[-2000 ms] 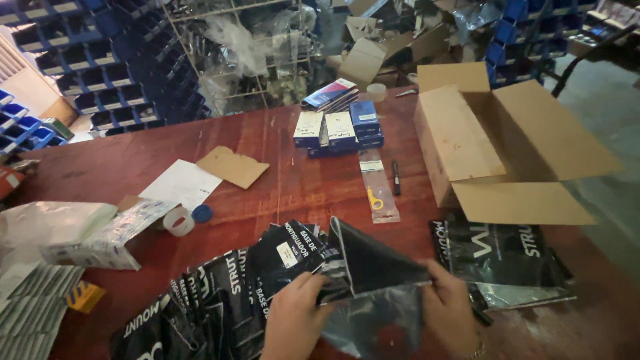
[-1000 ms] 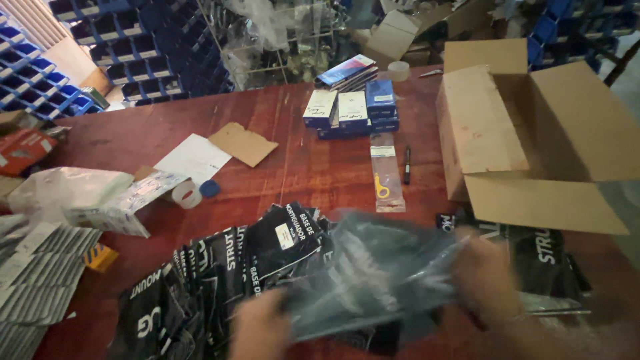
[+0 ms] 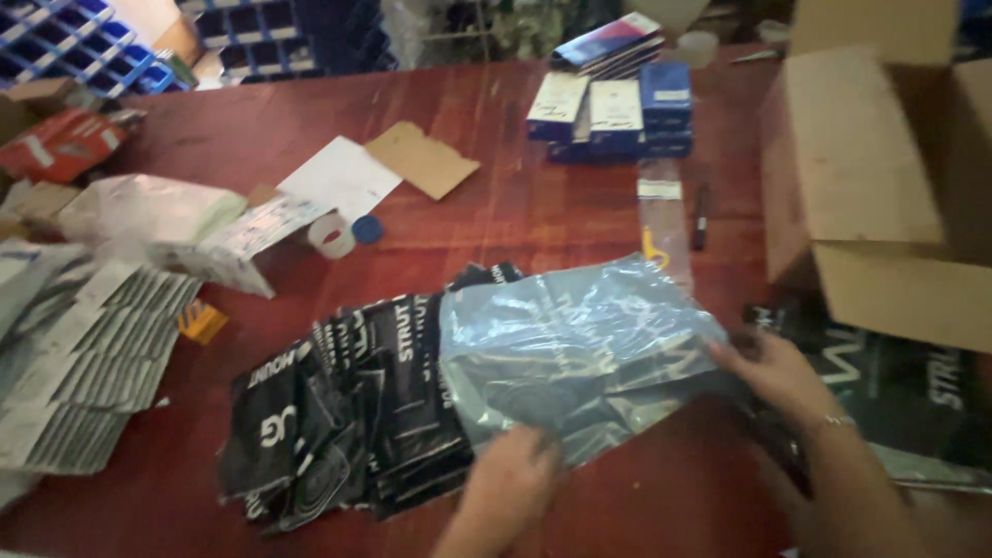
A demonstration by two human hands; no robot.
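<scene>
A shiny plastic bag, clear-looking on the side facing me, is stretched between my two hands above the table. My left hand pinches its lower edge. My right hand, blurred, grips its right end, where a dark part of the bag hangs down. Left of the bag, and partly under it, overlap several black printed plastic bags. More black bags lie to the right, beyond my right wrist and partly under a carton's flap.
An open cardboard box stands at the right. Small blue and white boxes, a marker, a clear packet with a yellow item, a tape roll and a blue cap lie behind. Grey packets are stacked at left.
The bag between my hands now lies spread out flatter, its shiny side up; two seconds ago it showed a black side. The view has moved closer to the table.
</scene>
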